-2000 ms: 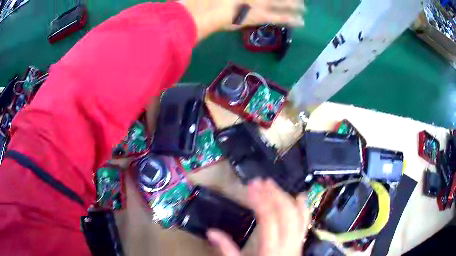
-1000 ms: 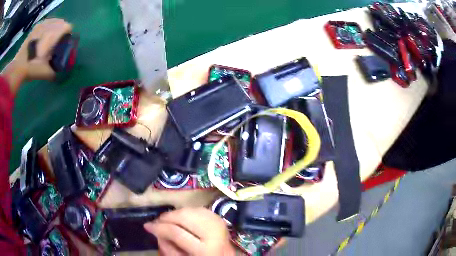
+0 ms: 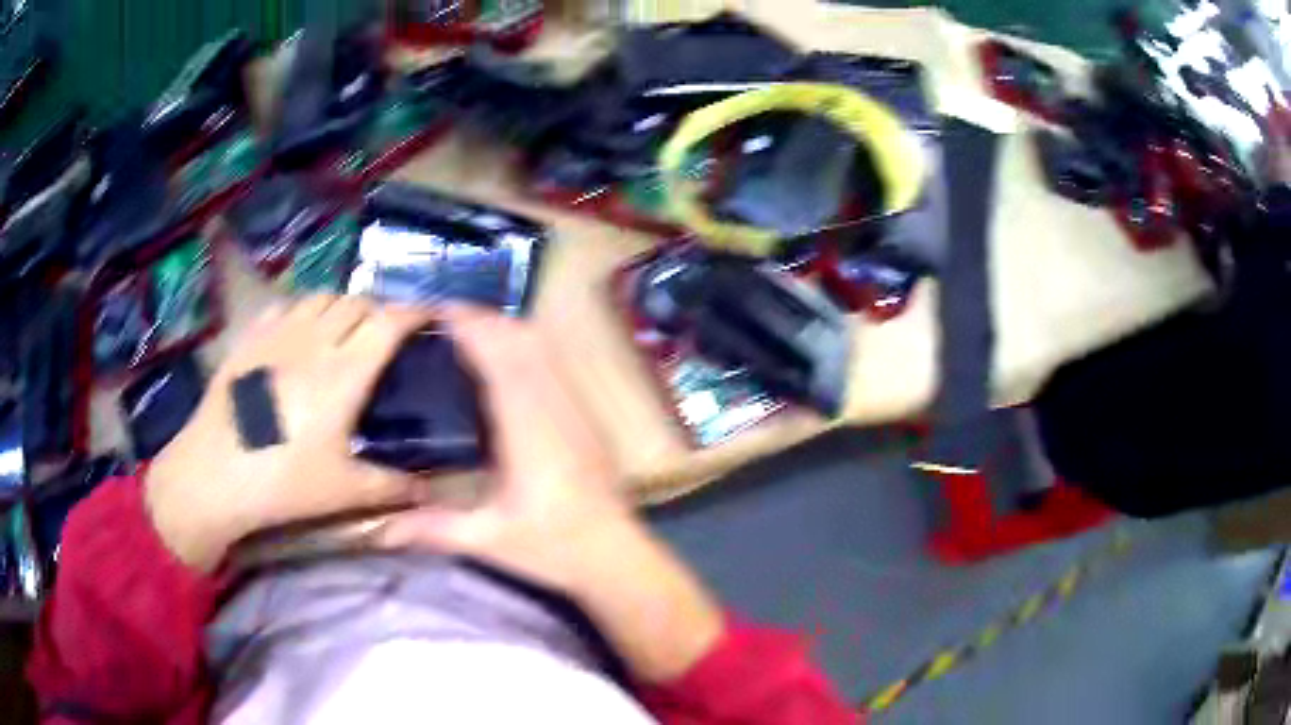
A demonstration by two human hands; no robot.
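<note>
My left hand, with a small black patch on its back, and my right hand hold a black palm-sized unit between them at the table's near edge. Its dark face is up; no board shows on it, and its sides are hidden by my fingers. Just beyond it lies a glossy black cover, hollow side up with bright reflections. To the right, a black cover lies over a red housing whose green board shows in part. The frame is blurred.
The yellow ring lies over black covers at the back. A black strip hangs over the table edge. Many red housings and covers crowd the left. A person's dark sleeve is at the right, near a red box below the tabletop.
My left hand has come back from the green surface with the black unit. My right hand has joined it on the unit. The view has shifted towards the near edge.
</note>
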